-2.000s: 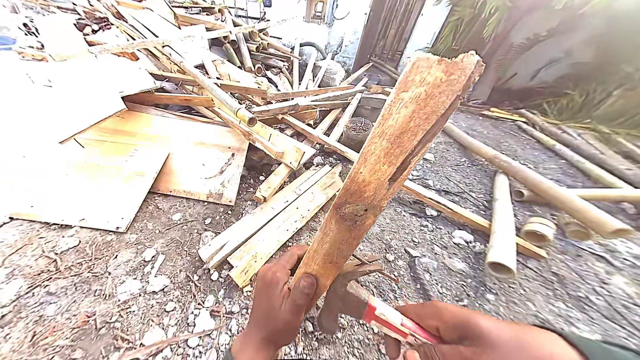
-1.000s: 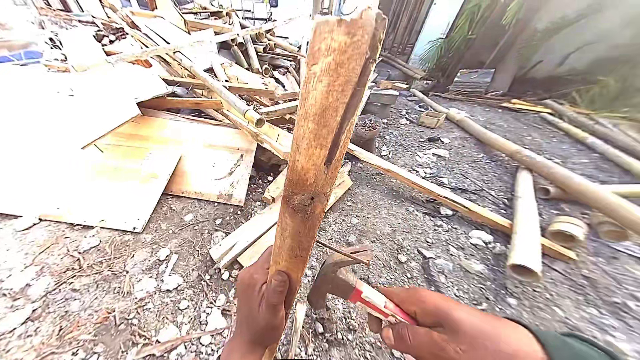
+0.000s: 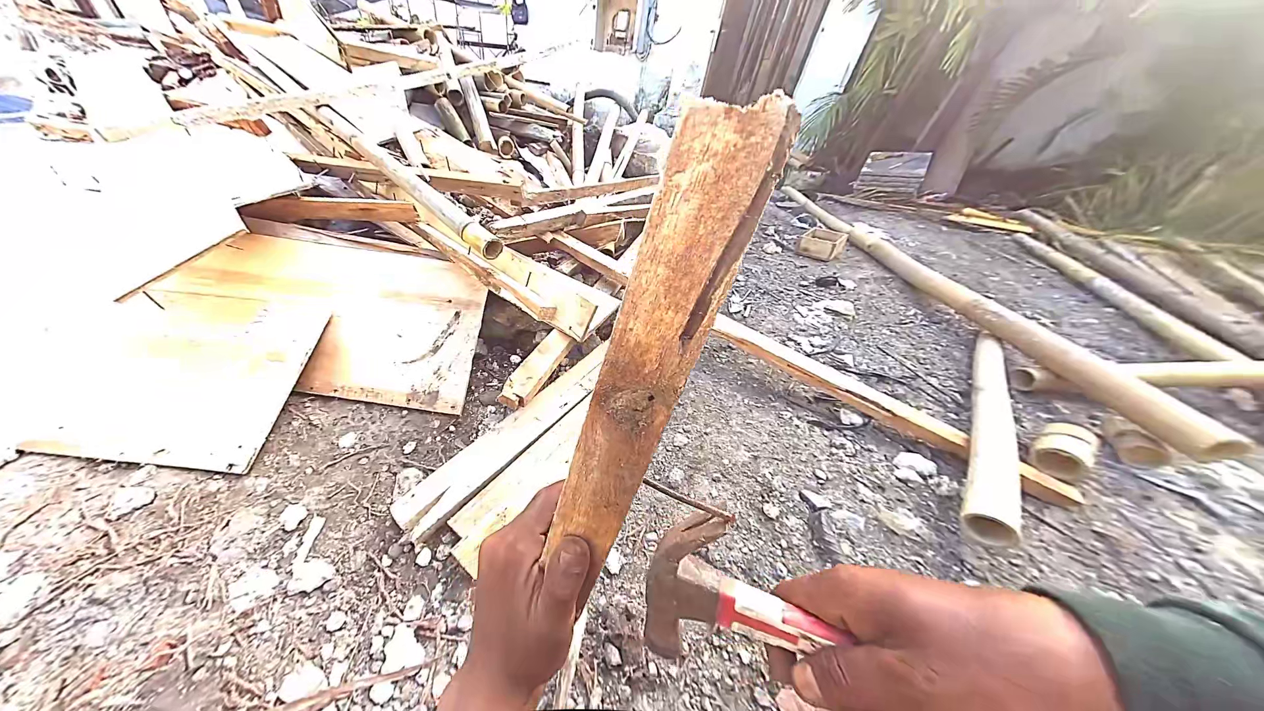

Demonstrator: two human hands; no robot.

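Observation:
My left hand [image 3: 528, 592] grips the lower end of a rough wooden board [image 3: 657, 316], which stands tilted with its broken, jagged end up. A dark split runs down its right edge, and a knot shows near the middle. In my right hand [image 3: 918, 632] is a claw hammer [image 3: 691, 592] with a red and white handle. The hammer's claw is close to the board's right side, at a thin bent nail [image 3: 688, 499] that sticks out there. Whether the claw grips the nail is hard to tell.
Plywood sheets [image 3: 395, 326] lie at the left, before a heap of scrap wood and bamboo [image 3: 474, 109]. Pale planks [image 3: 504, 449] rest on stony ground behind the board. Bamboo poles [image 3: 1047, 331] and short bamboo pieces [image 3: 1064, 451] lie at the right, near a long wooden strip [image 3: 849, 390].
The board swung from leaning right to nearly upright, and now leans right again. Both hands have kept their hold on the board and the hammer.

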